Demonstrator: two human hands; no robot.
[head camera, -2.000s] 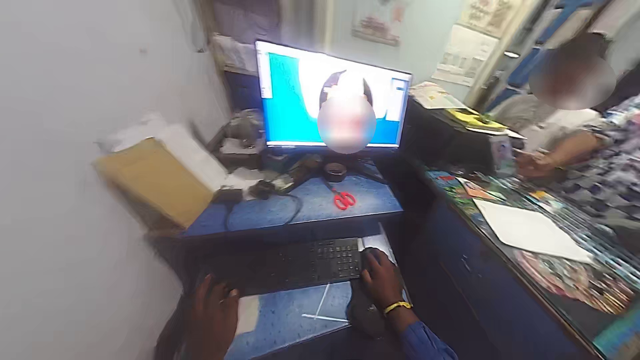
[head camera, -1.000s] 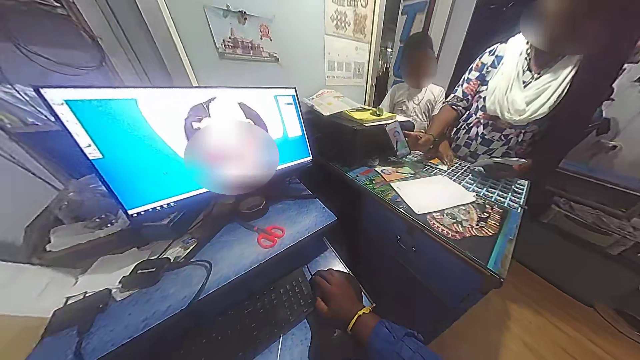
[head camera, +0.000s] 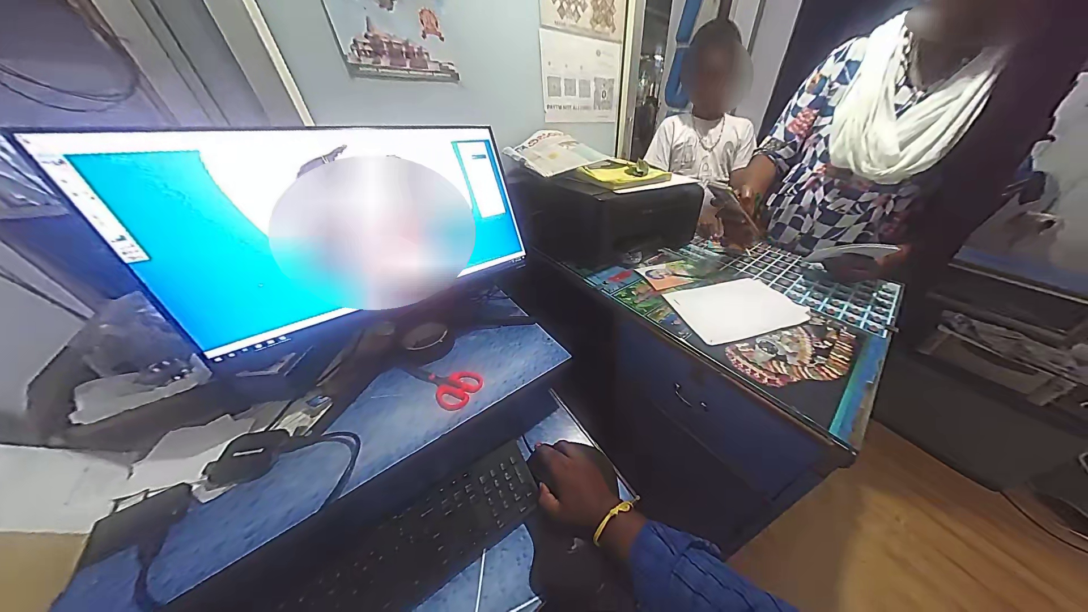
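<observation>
My right hand (head camera: 575, 486), with a yellow band at the wrist, rests over a dark computer mouse (head camera: 544, 473), mostly hidden under the fingers. Just left of it lies a black keyboard (head camera: 442, 527) on the lower blue shelf. Above, on the blue desk top (head camera: 518, 361), are red-handled scissors (head camera: 459, 389) beside a dark roll of tape (head camera: 427, 338). A lit monitor (head camera: 170, 221) stands behind them and shows a picture with a blurred area. My left hand is out of view.
To the right, a glass-topped counter (head camera: 858, 399) bears a white sheet (head camera: 735, 310). A black printer (head camera: 629, 217) holds papers and a yellow packet. Two people are behind the counter, one holding a booklet (head camera: 852, 252). A black adapter (head camera: 246, 457) with its cable lies on the desk at left.
The view has swung right and closer to the monitor. My left hand, at the keyboard two seconds ago, has left the view. My right hand stays on the mouse.
</observation>
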